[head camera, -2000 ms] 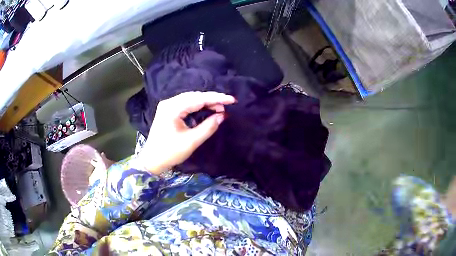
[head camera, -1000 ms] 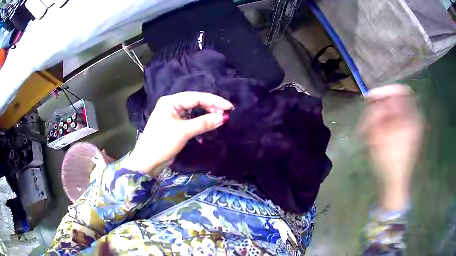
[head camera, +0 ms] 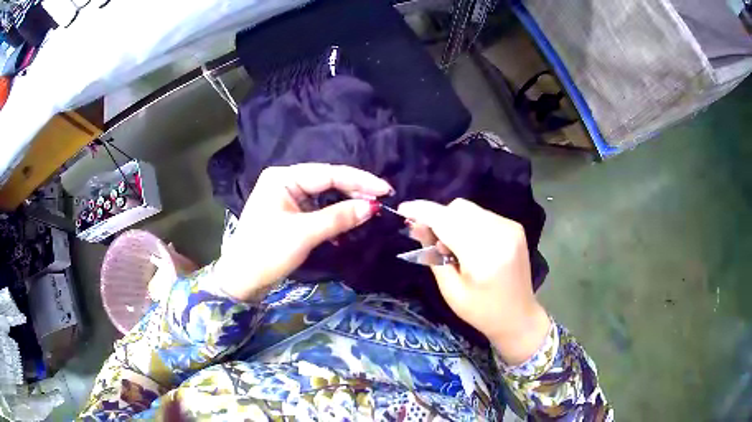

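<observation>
A dark purple-black garment (head camera: 330, 124) lies gathered over the lap. My left hand (head camera: 289, 222) is over it, with thumb and forefinger pinching a bit of the dark cloth at a small red spot. My right hand (head camera: 482, 264) is close to the left fingertips. Its thumb and forefinger hold a thin needle (head camera: 391, 211) whose tip is at the left fingertips. Small metal thread snips (head camera: 425, 256) stick out from the right palm under the fingers. Any thread is too fine to see.
A white-covered table (head camera: 165, 49) runs along the upper left. A flat black cloth (head camera: 396, 66) lies beyond the garment. A spool box (head camera: 119, 202) and a pink basket (head camera: 136, 280) are at left. A beige fabric bin (head camera: 627, 74) is at upper right.
My right hand has come in from the far right, where it was blurred, and now meets the left fingertips with needle and snips. My left hand has stayed nearly in place.
</observation>
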